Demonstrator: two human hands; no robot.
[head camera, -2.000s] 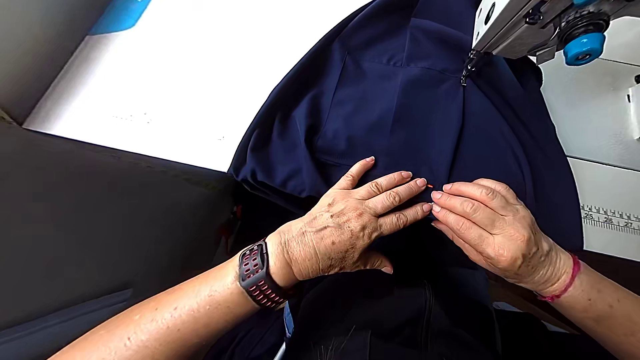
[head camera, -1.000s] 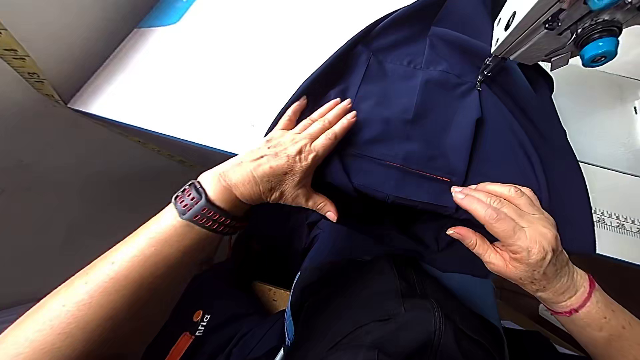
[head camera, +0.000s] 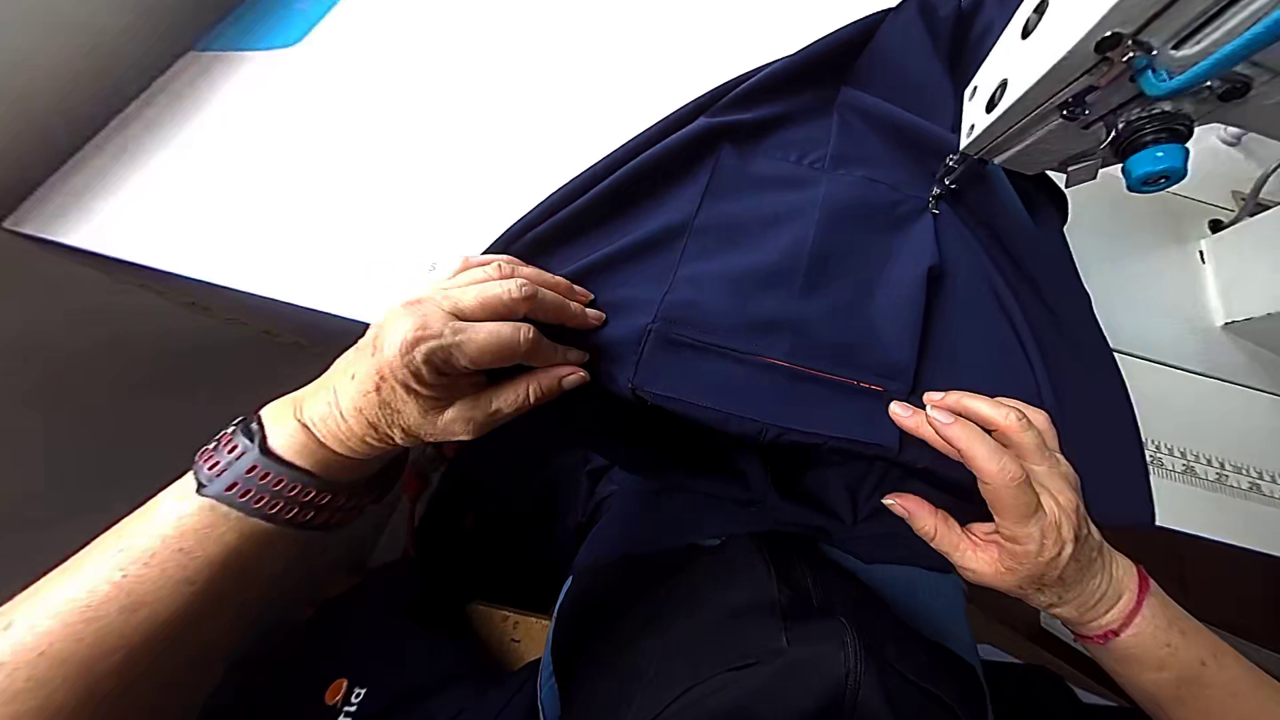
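Observation:
Navy fabric of a garment (head camera: 780, 260) lies over the white table and hangs down at the front edge. A stitched rectangular panel on it has an orange line of thread (head camera: 820, 374) near its lower edge. My left hand (head camera: 470, 350), with a perforated watch strap at the wrist, rests at the garment's left edge, fingers slightly bent and thumb apart; whether it pinches cloth I cannot tell. My right hand (head camera: 1000, 490) has its fingertips at the panel's lower right corner, thumb apart. Above, the sewing machine's presser foot (head camera: 940, 190) stands over the cloth.
The sewing machine head (head camera: 1090, 90) with a blue knob (head camera: 1156, 167) is at the upper right. A measuring scale (head camera: 1210, 475) runs along the table on the right. The white tabletop (head camera: 330, 170) reaches to the left. Dark clothing (head camera: 700, 630) is below.
Both hands were together at the orange line two seconds ago. My left hand has since moved left, first lying flat on the cloth, now bent at its left edge. The orange line shows more fully.

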